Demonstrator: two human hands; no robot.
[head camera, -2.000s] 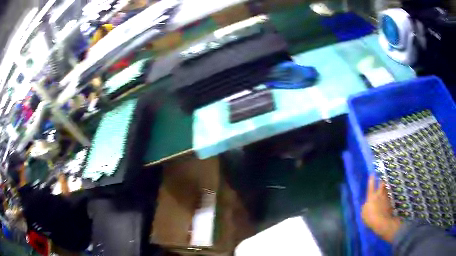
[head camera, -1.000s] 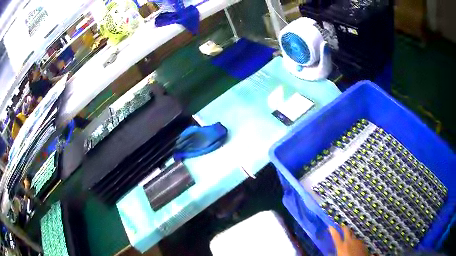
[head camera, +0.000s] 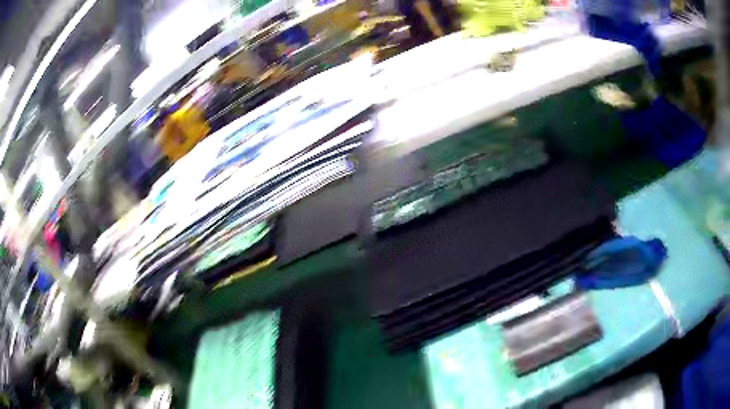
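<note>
Neither of my hands is in the picture. The view is blurred. A dark blue crate shows only as a piece at the lower right edge, and its contents are out of view. Nearest in front is a bench with a pale-green mat. On it lie a dark grey-brown flat block and a crumpled blue item, perhaps a cloth or glove. A stack of black trays stands beside them.
A long white shelf runs behind, with a blue cloth over its edge. A pale-green panel is at the lower left. A white stool top shows at the bottom edge. Stacked sheets lie left of centre.
The view has swung left. The bench things have shifted right in the picture. The crate is nearly out of view, and the hand at its rim and the white-blue fan are gone from view.
</note>
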